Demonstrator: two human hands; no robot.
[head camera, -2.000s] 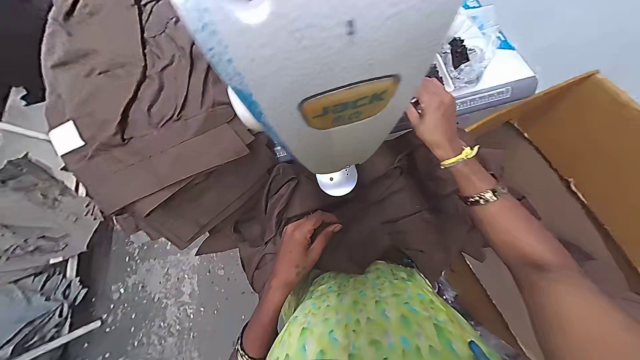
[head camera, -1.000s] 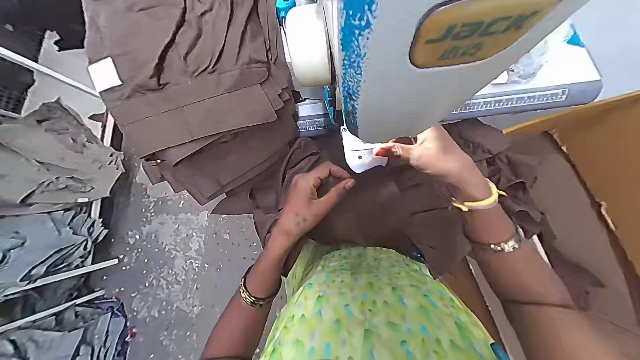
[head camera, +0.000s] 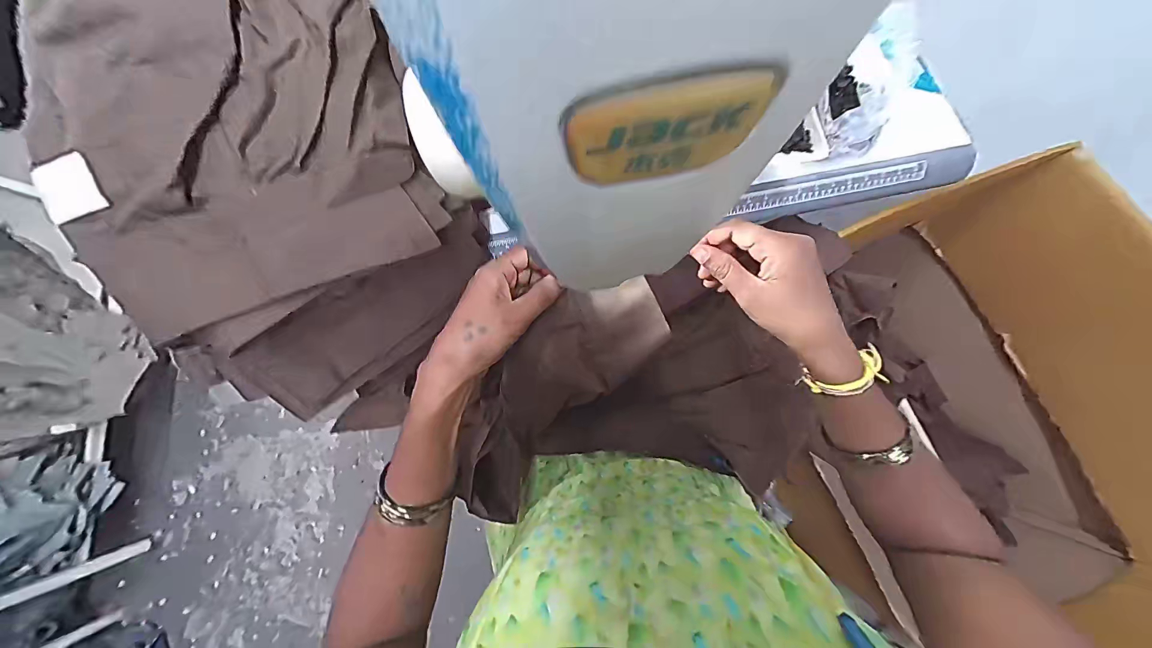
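Observation:
The white head of a Jack sewing machine (head camera: 648, 207) fills the top middle and hides the needle area. Brown fabric (head camera: 630, 378) lies bunched below it and over my lap. My left hand (head camera: 504, 306) pinches the fabric's edge just left of the machine head, thumb against curled fingers. To the right of the head, my right hand (head camera: 765, 279) is raised over the cloth with thumb and fingertips together; whether something thin is between them cannot be told.
A stack of brown fabric pieces (head camera: 252, 234) with a white tag lies at left. An open cardboard box (head camera: 1008, 234) holding brown cloth stands at right. Behind it, a plastic bag (head camera: 855, 117) rests on the machine bed. Grey garments (head camera: 63, 342) hang on a rack at far left.
My right hand has moved from the white part under the machine head to the right of the head. My left hand has moved up beside the head's left edge.

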